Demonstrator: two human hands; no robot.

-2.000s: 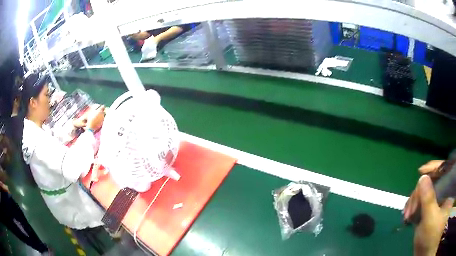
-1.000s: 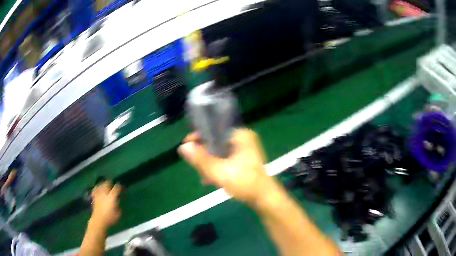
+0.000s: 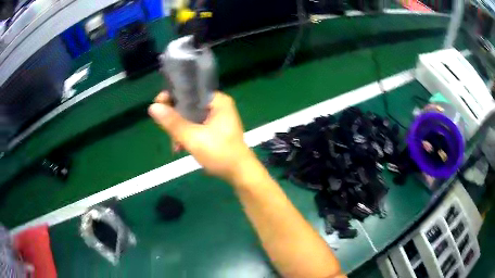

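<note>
My right hand (image 3: 214,133) is closed around the thick grey electric screwdriver (image 3: 190,76), above the green belt. The screwdriver's lower end is hidden by my hand. My left hand is not in view. A small dark object, possibly a device body (image 3: 57,167), lies on the green belt at the left; blur hides its details. A round dark pile of screws (image 3: 170,208) and an open clear screw bag (image 3: 107,232) with black contents lie on the green bench. A large heap of black plastic parts (image 3: 336,163) lies right of my forearm.
A purple-rimmed round item (image 3: 415,142) stands right of the heap. A white slotted parts tray (image 3: 426,255) is at lower right, and a white slotted box (image 3: 453,81) at upper right. A red mat (image 3: 37,251) shows at lower left. A white strip (image 3: 163,178) edges the bench.
My left hand, seen at the belt a second ago, has left the picture. The view has shifted, and the heap and purple item appear further left. My right hand still holds the screwdriver.
</note>
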